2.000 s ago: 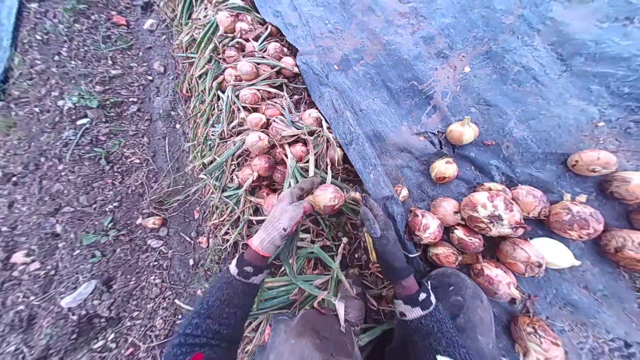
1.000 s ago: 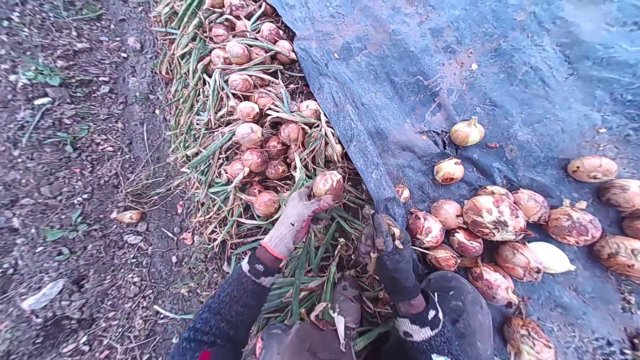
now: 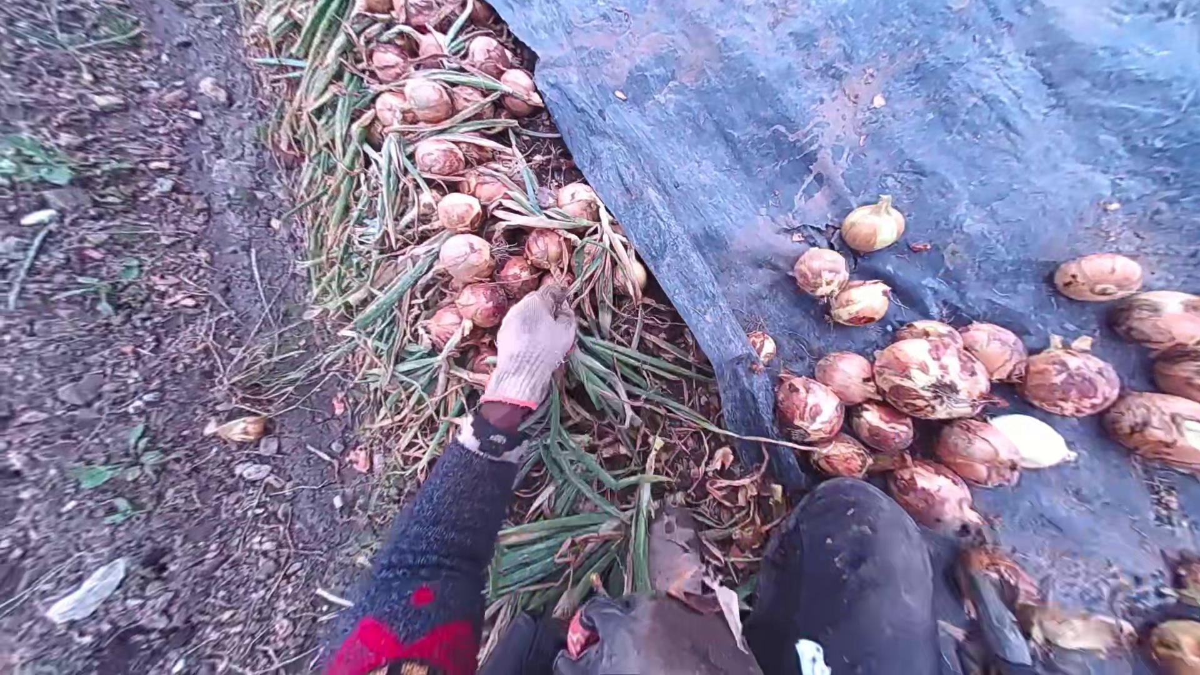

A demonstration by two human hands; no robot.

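Observation:
My left hand (image 3: 532, 345), in a pale knit glove with a pink cuff edge, reaches into the row of pulled onions (image 3: 482, 304). Its fingers point away from me and their tips are hidden among bulbs and stalks, so any hold is unclear. Green and dried onion tops (image 3: 600, 375) lie around the wrist. My right hand cannot be made out; a blurred dark long shape (image 3: 996, 609) shows at the lower right, its nature unclear. Right of the row, loose onions without long tops (image 3: 931, 378) rest on a blue-grey plastic sheet (image 3: 675, 141), with a small group (image 3: 820, 272) farther up.
The sheet's edge (image 3: 647, 234) runs slantwise beside the onion row. Bare soil (image 3: 187, 356) with stones, weeds and a stray onion (image 3: 242, 429) lies left. My dark-clad knee (image 3: 848, 572) is at the bottom, partly over the sheet, near a peeled white onion (image 3: 1031, 441).
The onion has left my left hand, which has moved forward into the row. My right hand has gone from beside the sheet's edge. One more onion lies with the pair on the sheet.

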